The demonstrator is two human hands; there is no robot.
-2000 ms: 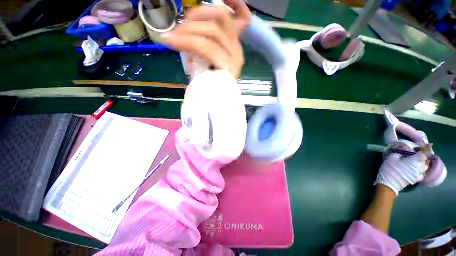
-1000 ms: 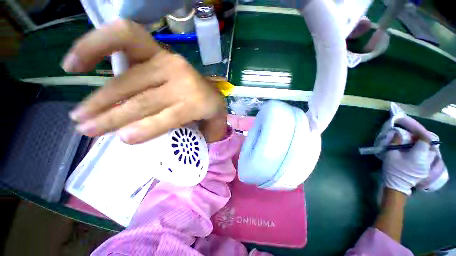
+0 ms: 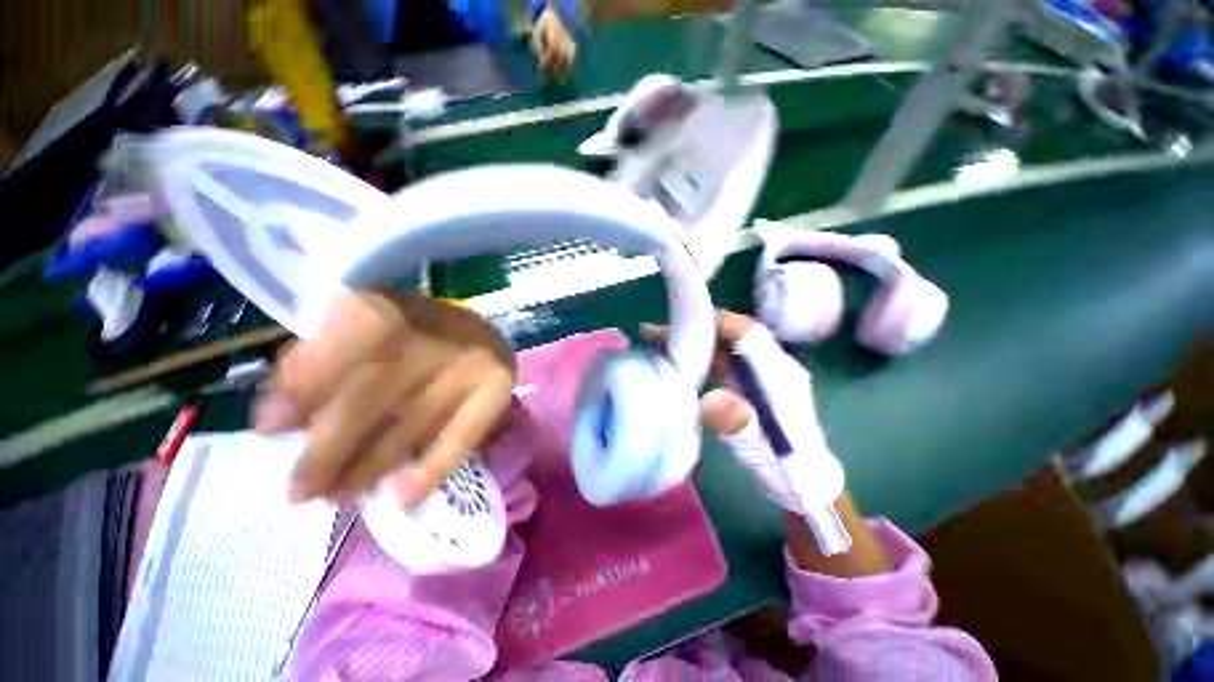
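My left hand (image 3: 400, 400), bare-fingered and blurred, holds a white cat-ear headset (image 3: 546, 193) over the pink mat (image 3: 612, 573). One ear cup (image 3: 636, 426) has a pale blue cushion. The other, below my left hand, shows a bare slotted speaker baffle (image 3: 466, 490). My right hand (image 3: 779, 413), in a white glove with bare fingertips, holds a black marker with a clear end (image 3: 762, 406) beside the cushioned cup. Whether its fingertips touch the headset I cannot tell. A headset with pink cushions (image 3: 852, 287) lies on the green surface (image 3: 919, 413) beyond my right hand.
An inspection form (image 3: 213, 533) lies at left, with a red-capped marker (image 3: 176, 434) above it. Another headset (image 3: 652, 127) lies farther back. A grey upright (image 3: 919, 113) stands beyond. Another person's hand (image 3: 553, 40) shows at top. White items (image 3: 1132, 453) lie at lower right.
My right hand has come left towards the held headset, still with the marker, and has let go of the pink-cushioned headset. The view has swung right. The held headset looks farther from the camera.
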